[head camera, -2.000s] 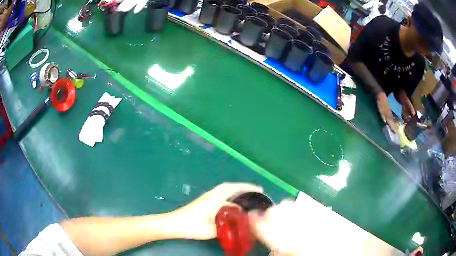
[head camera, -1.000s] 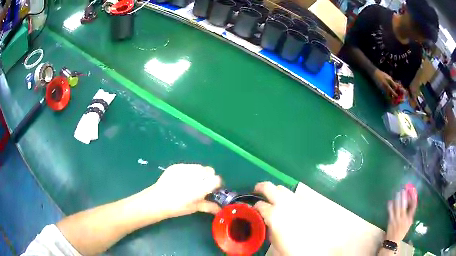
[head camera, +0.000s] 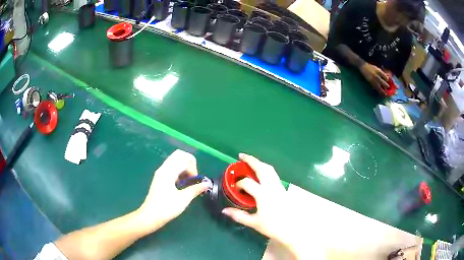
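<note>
A part-assembled unit, a black housing with a glossy red flared top (head camera: 238, 179), is tilted on its side at the lower middle. My right hand (head camera: 262, 200) grips it, with fingers in the red top's centre hole and the thumb on the housing's side. My left hand (head camera: 173, 188) is at the unit's left and pinches a small dark and silvery part (head camera: 204, 184) close to the housing. I cannot tell whether that small part is joined to the unit.
A tan board (head camera: 325, 223) lies at lower right. Bundled white cloth (head camera: 81, 136) and a loose red ring (head camera: 46, 118) lie left. A red-topped housing (head camera: 120, 48) stands at upper left, another unit (head camera: 418, 198) at right. Black housings (head camera: 254, 38) stand in rows. A person works opposite.
The unit has tilted, its red top turned more to the right, and my right fingers have entered the top's hole. The hand at far right has left the picture; a red-topped unit shows there.
</note>
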